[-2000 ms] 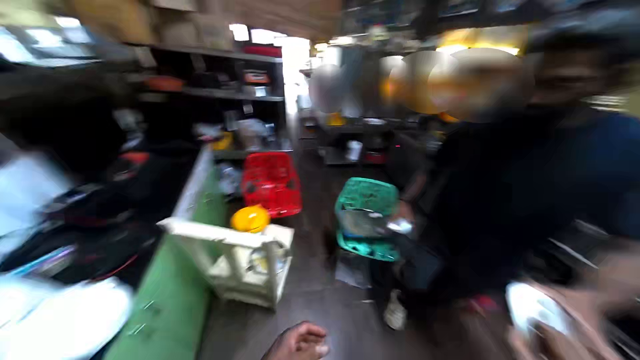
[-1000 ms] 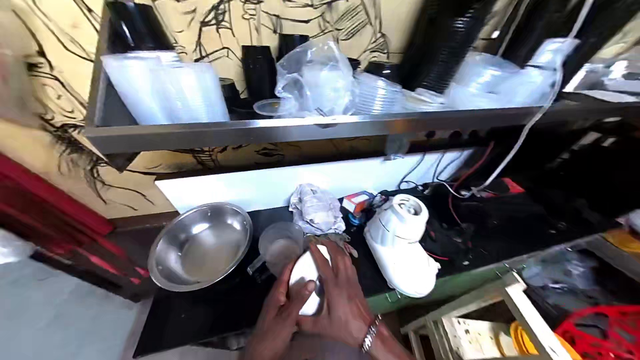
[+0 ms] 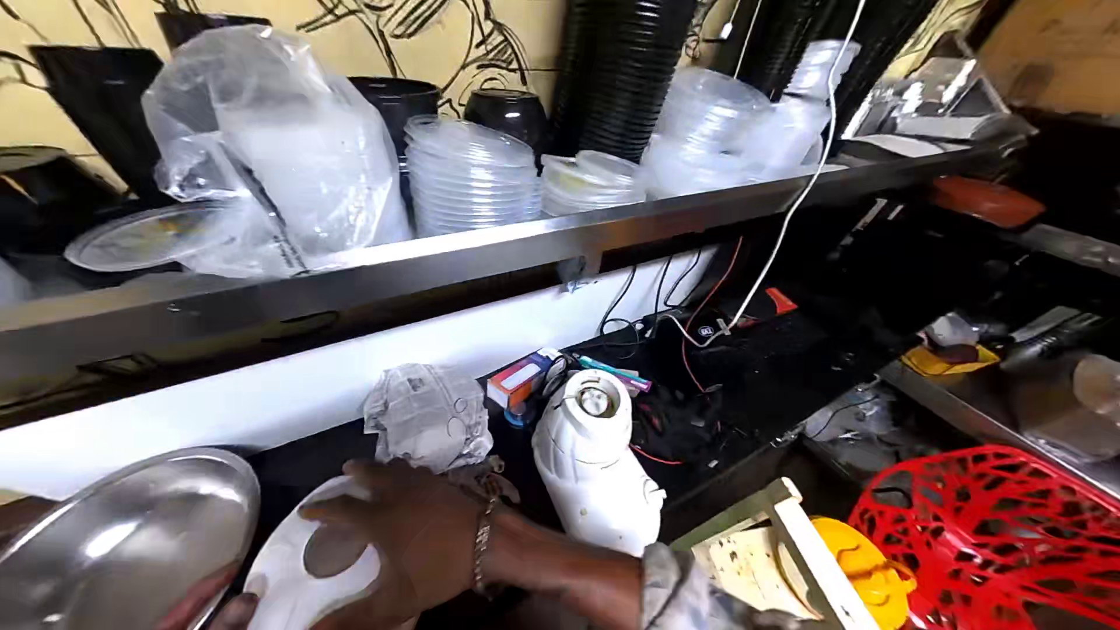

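Observation:
My right hand [image 3: 411,534], with a bracelet at the wrist, grips a smooth white plastic part [image 3: 284,569] over its top and right side. Fingers of what appears to be my left hand [image 3: 206,604] show at the bottom edge, between that part and a steel bowl [image 3: 131,542]; most of this hand is hidden, and its hold is unclear. The bowl is tilted at the lower left, with a bit of skin behind its far left rim whose owner I cannot tell. Right of my right hand stands a white appliance body [image 3: 599,464] with a round opening on top.
Behind the hands lie a crumpled, wrapped bundle [image 3: 429,416] and a small box [image 3: 523,376]. A metal shelf edge [image 3: 542,241] crosses above, holding stacked plastic containers [image 3: 472,175]. A white cable [image 3: 801,192] hangs down. A red basket [image 3: 997,534] and wooden frame [image 3: 822,569] stand right.
A second ago both hands were together on the white object; now my right hand covers it from the right. The bowl, flat on the counter then, is tilted. The view has swung strongly since two seconds ago.

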